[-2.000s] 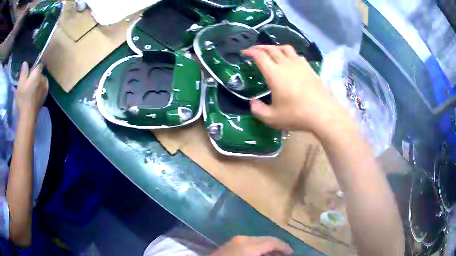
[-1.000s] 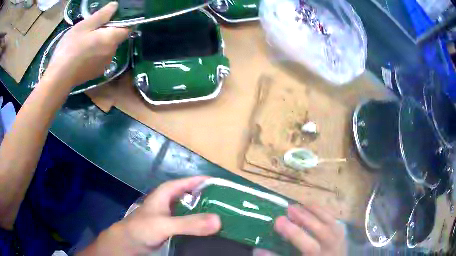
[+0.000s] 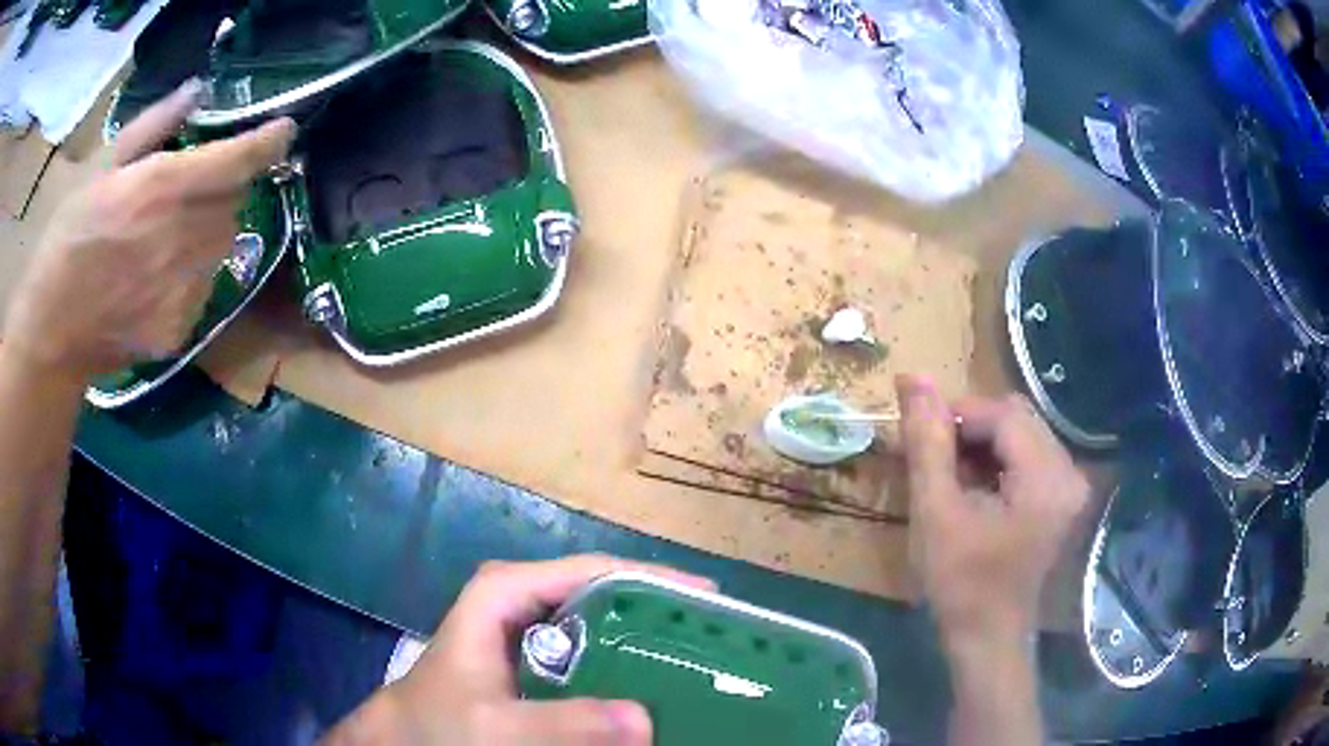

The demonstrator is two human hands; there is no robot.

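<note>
A glossy green shell [image 3: 700, 663] with a silver rim and a round chrome lamp at each visible corner is at the bottom centre, cut off by the lower edge. My left hand [image 3: 503, 678] holds its left side, thumb on top. My right hand [image 3: 991, 496] pinches a thin pale glue stick [image 3: 872, 418] over the white oval glue dish [image 3: 794, 437]; the stick's tip is in the pale green contents. The dish sits on a stained cardboard pad [image 3: 729, 292]. A small white lump [image 3: 845, 327] lies behind the dish.
Another person's hand [image 3: 124, 248] touches green shells at the left. A green shell [image 3: 437, 270] stands beside it. A clear parts bag [image 3: 947, 102] lies at the back. Several dark, silver-rimmed shells [image 3: 1086, 328] are piled at the right.
My right hand has left the shell and moved right to the dish, taking hold of the stick. My left hand still holds the shell. The other person's hand has shifted left and down.
</note>
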